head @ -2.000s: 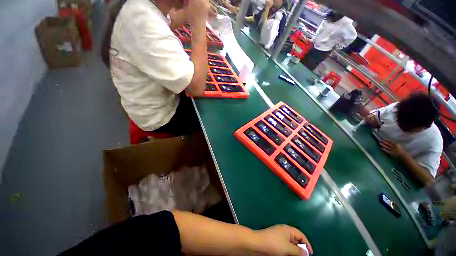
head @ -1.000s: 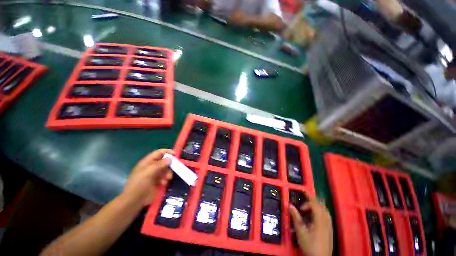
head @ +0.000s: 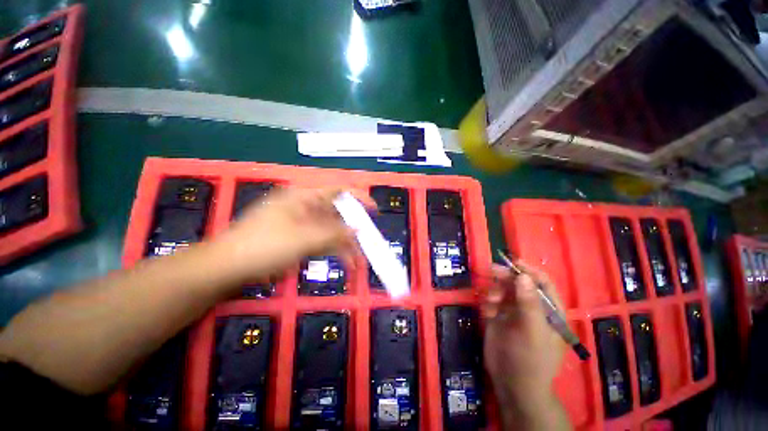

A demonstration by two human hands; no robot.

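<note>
A red-orange foam tray (head: 307,303) lies in front of me, its slots holding black phones with open backs, such as one phone (head: 396,362) in the near row. My left hand (head: 295,231) is over the tray's far row, blurred, and holds a narrow white label strip (head: 375,248) that slants down to the right. My right hand (head: 522,324) is at the tray's right edge and holds dark tweezers (head: 547,307), their thin end pointing up-left. The tweezer tip is off the strip. No label shows on it.
A second tray (head: 598,311) with some empty slots lies right, another tray (head: 72,126) left. White label sheets (head: 354,145) lie beside the pale line. A grey boxy instrument (head: 623,84) stands at upper right. A loose phone (head: 383,7) is at the top edge.
The view has turned from the line down to the near tray. My left hand has moved right across the tray with the strip. My right hand now shows tweezers at the tray's right edge.
</note>
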